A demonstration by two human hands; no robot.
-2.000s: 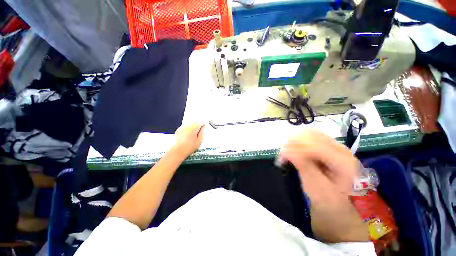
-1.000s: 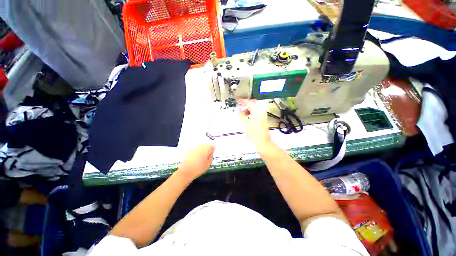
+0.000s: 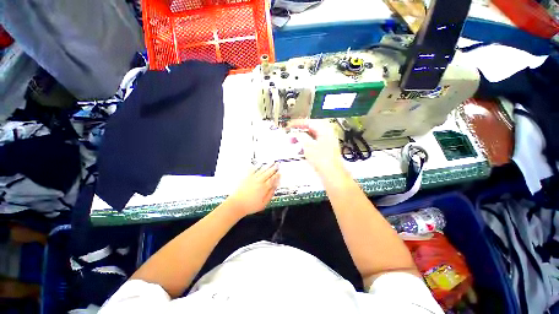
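The cream sewing machine [image 3: 423,113] with a green-framed display stands in front of me. My right hand [image 3: 315,144] is at the needle area under the left end of the machine head, fingers bent; whether it holds something small is not clear. My left hand [image 3: 258,187] lies on the front of the white table [image 3: 236,156], fingers reaching towards the bed cover edge left of my right hand. No object shows in it. Black-handled scissors [image 3: 355,146] lie just right of my right hand. Dark cut panels [image 3: 168,122] lie flat left of the machine.
A red basket [image 3: 214,40] stands behind the panels. A tape roll [image 3: 415,158] with a hanging strip is at the table's right. A blue bin [image 3: 499,270] below right holds a bottle [image 3: 420,222] and a red bag [image 3: 438,260]. Striped cloth [image 3: 37,178] is heaped at left.
My right hand first came from above the table's front right to the needle area and stays there. My left hand has moved slightly right, its fingers now extended on the table.
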